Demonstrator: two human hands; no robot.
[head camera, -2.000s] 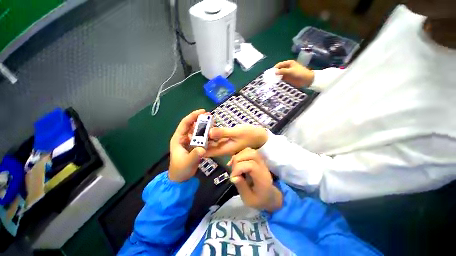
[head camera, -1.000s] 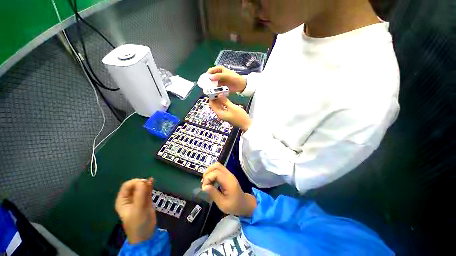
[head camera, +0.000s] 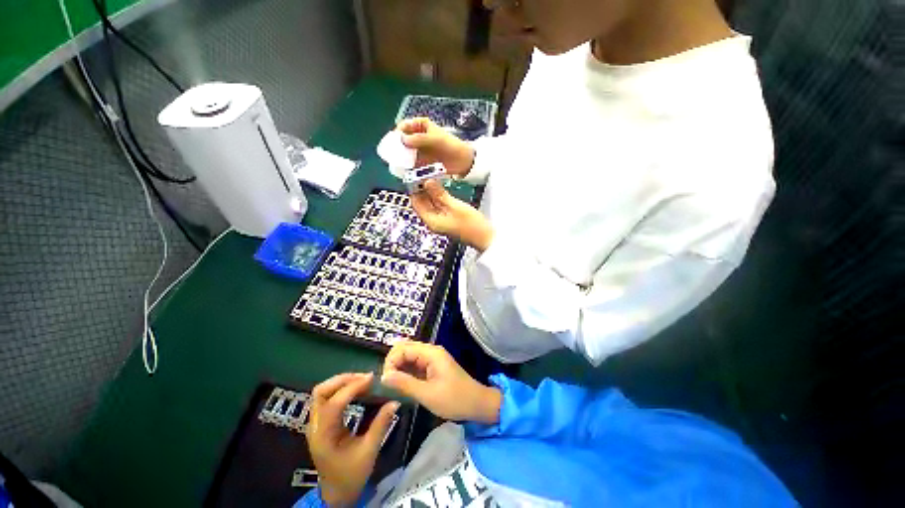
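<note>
My left hand is over the black working tray, its thumb and forefinger curved towards my right hand. My right hand is just beside it, fingertips pinched. A tiny, greyish, see-through piece shows faintly between the fingertips; it seems to be in the right hand's pinch, and whether the left fingers grip it is unclear. White-framed modules lie in a row in the tray, partly hidden by my left hand. A loose module lies nearer me.
A full parts tray lies ahead, beside a blue bin and a white humidifier-like appliance with a cable. A person in white stands at the right, holding a module and white wipe. A clear box is behind.
The module my left hand held is gone from it; the other person holds a module. My left hand has moved across to meet my right hand. The view has shifted right.
</note>
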